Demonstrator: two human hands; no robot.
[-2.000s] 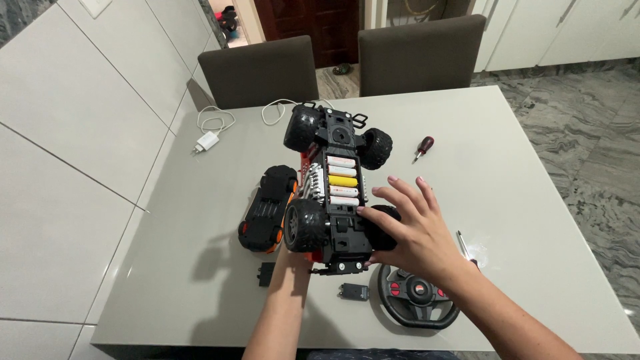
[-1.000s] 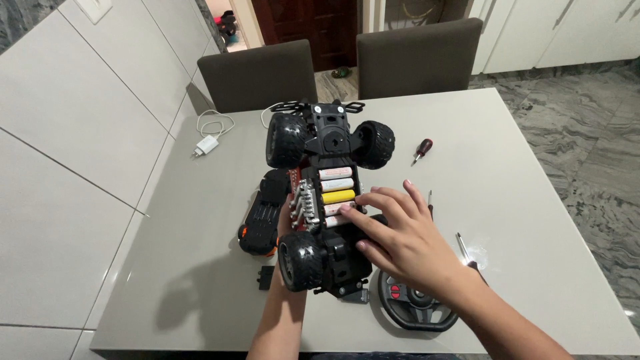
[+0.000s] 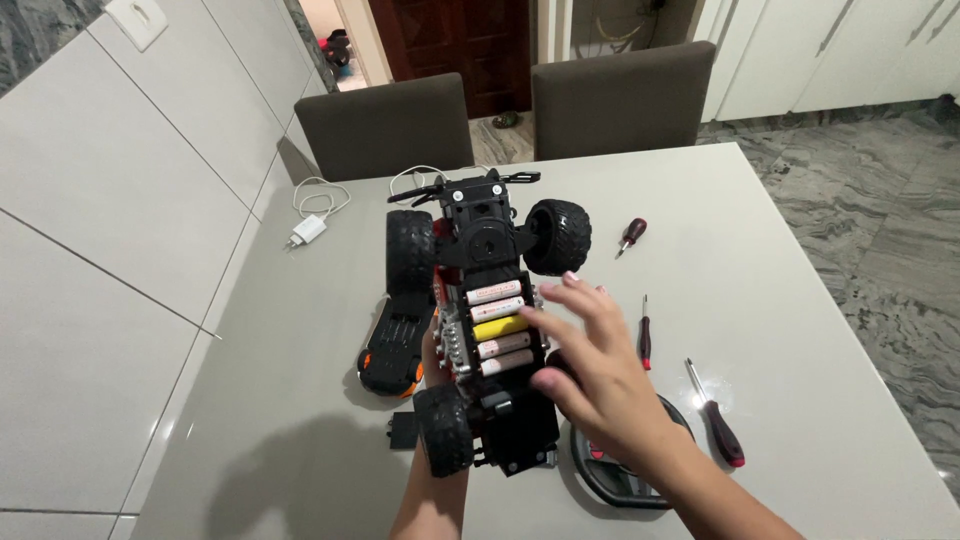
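Observation:
A toy truck [image 3: 487,240] with big black tyres is held up over the table, its underside facing me. Its uncovered battery bay holds several AA-type batteries [image 3: 503,345] side by side, one a yellow battery [image 3: 500,328], the others white. My left hand [image 3: 433,349] supports the truck from beneath and is mostly hidden behind it. At the bay's right edge is my right hand [image 3: 600,352], fingers apart, the index fingertip at the batteries' ends. Below that hand lies a black toy steering wheel [image 3: 611,487], partly covered. A black plastic cover [image 3: 403,430] rests left of the truck's lower wheel.
An overturned toy car [image 3: 394,345] with orange trim lies left of the truck. On the right are a short screwdriver [image 3: 635,231], a slim screwdriver [image 3: 645,334] and a larger screwdriver [image 3: 723,431]. A white charger [image 3: 307,229] with its cable sits at the back left, before two chairs [image 3: 622,101].
My right fingers have moved off the middle of the batteries to the bay's right edge. The truck has shifted and turned slightly in my left hand.

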